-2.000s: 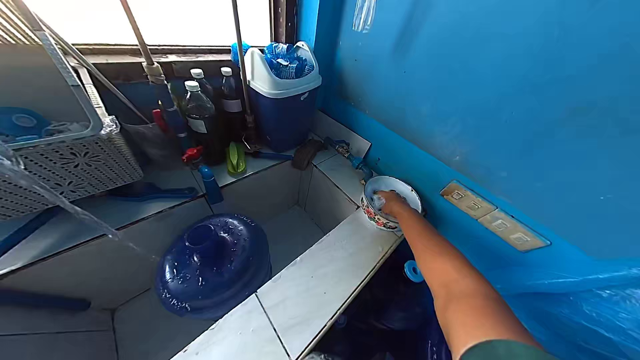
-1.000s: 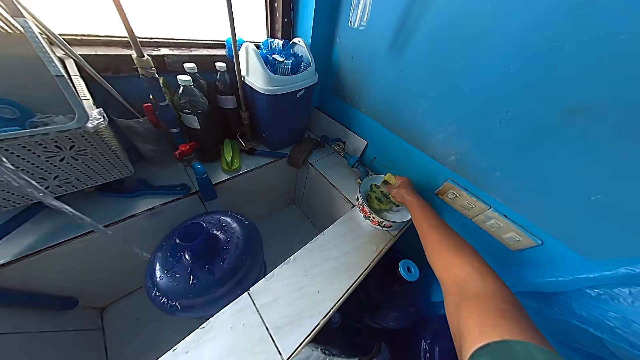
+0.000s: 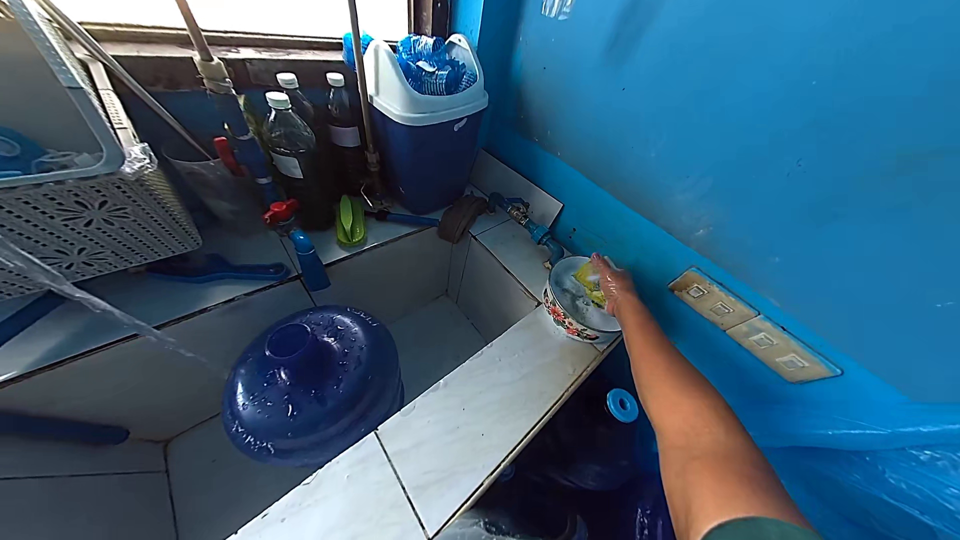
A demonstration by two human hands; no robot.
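My right hand (image 3: 613, 285) grips a yellow-green sponge (image 3: 589, 280) inside a white bowl with a floral pattern (image 3: 568, 322). Suds and liquid show in the bowl, which rests on the tiled ledge (image 3: 480, 405) by the blue wall. A wet dark-blue water jug (image 3: 315, 382) stands upright in the tiled basin, its neck facing up. From the left, a stream of water (image 3: 97, 304) falls toward the jug. My left hand is out of view.
Behind the basin are a blue faucet with a red handle (image 3: 281, 214), a green brush (image 3: 350, 221), dark bottles (image 3: 291, 142) and a blue bin with a white lid (image 3: 426, 142). A plastic basket (image 3: 97, 225) stands left. More blue jugs (image 3: 592, 442) sit below the ledge.
My right hand was deeper in the bowl two seconds ago, then at its rim with the sponge showing. It now holds the sponge over the bowl's right side.
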